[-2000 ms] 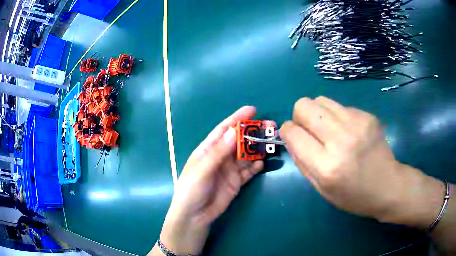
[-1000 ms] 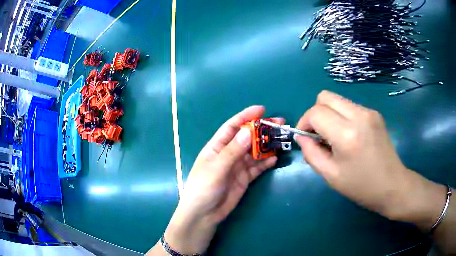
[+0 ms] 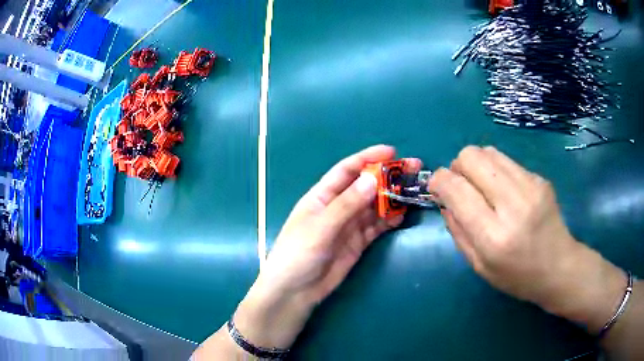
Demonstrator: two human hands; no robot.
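My left hand (image 3: 328, 229) holds an orange connector housing (image 3: 385, 189) between thumb and fingers, with its black core and flat metal tabs pointing right. My right hand (image 3: 498, 211) is just right of the housing and pinches a thin wire (image 3: 418, 201). The wire's pale end reaches across the black core to the orange flange. The right fingertips partly cover the tabs and the wire, so whether the wire's tip is inside the housing cannot be told.
A pile of black wires with white-silver ends (image 3: 544, 70) lies at upper right, with a bit of orange behind it. Orange connectors with black wires (image 3: 148, 116) lie at left, beside a light-blue tray (image 3: 111, 151). Deep-blue bins (image 3: 56, 183) stand at the left edge.
The held housing has moved right in the picture and turned slightly. The wire now crosses lower on the core than one second ago. The view has shifted, and some orange shows at top right.
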